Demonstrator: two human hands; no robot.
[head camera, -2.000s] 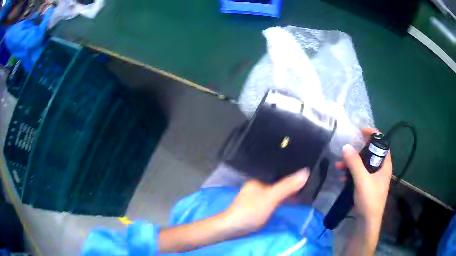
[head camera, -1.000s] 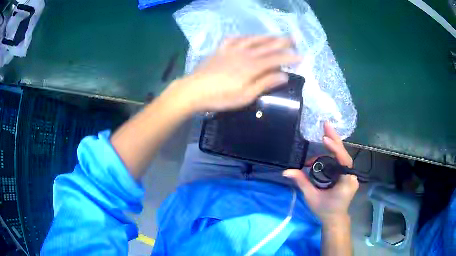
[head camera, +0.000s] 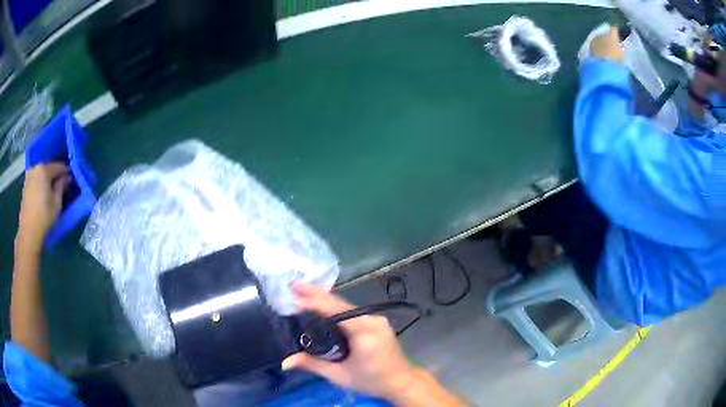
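Observation:
A glossy black housing (head camera: 215, 338) lies at the bench edge, partly on crinkled bubble wrap (head camera: 179, 215), with a bright dot on its face. My right hand (head camera: 358, 346) is closed around a black corded screwdriver (head camera: 320, 337) just right of the housing; its bit is hidden. My left hand (head camera: 48, 189) reaches into a small blue tray (head camera: 80, 211) at the far left. Its fingertips are hidden by the tray and shadow, so whether they hold anything cannot be seen.
A large black box (head camera: 183, 48) stands at the back. A bagged cable coil (head camera: 527, 49) lies on the green bench (head camera: 398, 143). Another person in blue (head camera: 653, 175) sits at the right beside a grey stool (head camera: 557, 306). The screwdriver cord hangs near the bench edge.
The view has swung right. My left hand has moved from above the housing into the blue tray. My right hand still holds the screwdriver beside the housing.

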